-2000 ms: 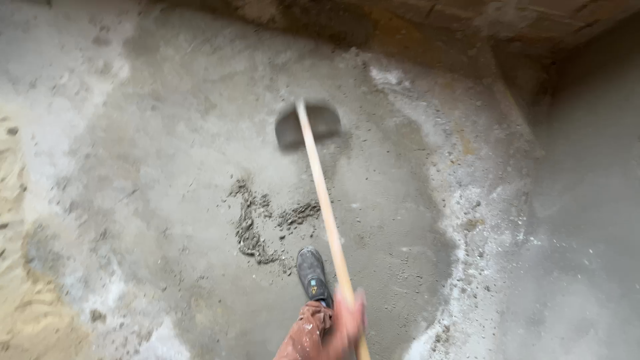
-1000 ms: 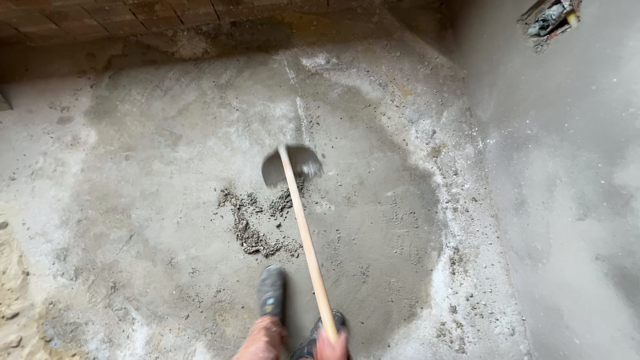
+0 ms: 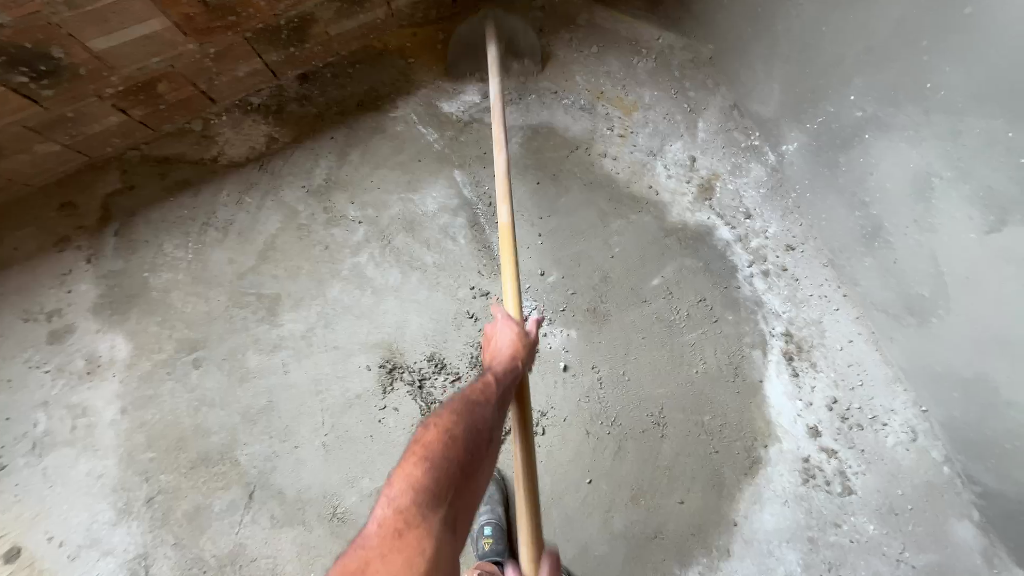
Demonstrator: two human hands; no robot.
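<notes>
My left hand point(image 3: 510, 340) is wrapped around the middle of a long wooden shovel handle point(image 3: 506, 208), its arm reaching up from the bottom edge. At the bottom edge, my right hand point(image 3: 544, 565) grips the same handle lower down and is partly cut off by the frame. The rounded shovel blade point(image 3: 494, 50) is blurred at the far end, by the foot of the brick wall. Wet mortar crumbs point(image 3: 420, 378) lie on the concrete floor left of the handle, partly hidden behind my left forearm.
A brick wall point(image 3: 120, 56) runs across the upper left. A smooth grey plastered wall point(image 3: 920, 160) rises at the right, with whitish debris point(image 3: 788, 344) along its base. One of my shoes point(image 3: 491, 524) stands beside the handle. Sand shows at the lower left corner.
The shovel blade has moved forward, away from the mortar crumbs to the brick wall. My left hand now reaches farther out along with the handle. Less of the mortar pile shows than before.
</notes>
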